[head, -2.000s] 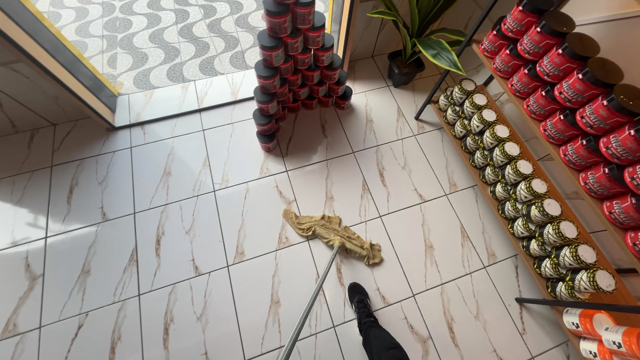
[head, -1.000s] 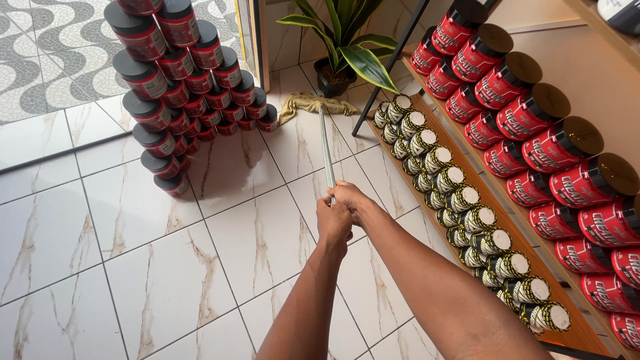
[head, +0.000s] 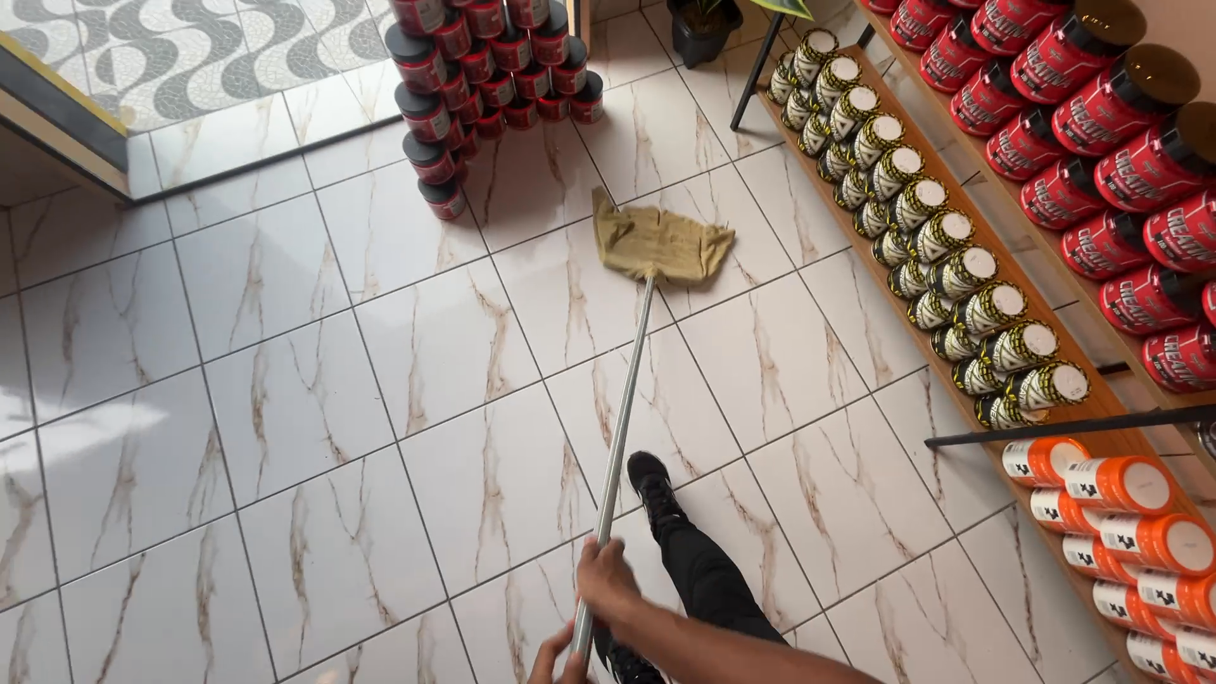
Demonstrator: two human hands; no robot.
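A tan cloth (head: 662, 245) lies spread on the white marbled tile floor (head: 484, 418), at the far end of a metal pole (head: 627, 408). My right hand (head: 608, 578) is closed around the pole at the lower middle of the view. Lower down, at the bottom edge, my left hand (head: 560, 657) holds the pole near its visible lower end; part of this hand is cut off. The pole slants up and slightly right to the cloth. My black shoe (head: 652, 480) stands just right of the pole.
Stacked red tubs with dark lids (head: 442, 123) stand on the floor beyond the cloth. A potted plant (head: 703, 30) is at the back. Right, a wooden shelf (head: 879, 256) with black legs holds cans and orange tubs (head: 1149, 541); red tubs (head: 1064, 195) fill the shelf above. A doorway sill (head: 237, 142) lies back left.
One second ago the cloth lay by the plant pot with the pole stretched toward it; now it is nearer me, on open tiles. My hands have drawn back with the pole.
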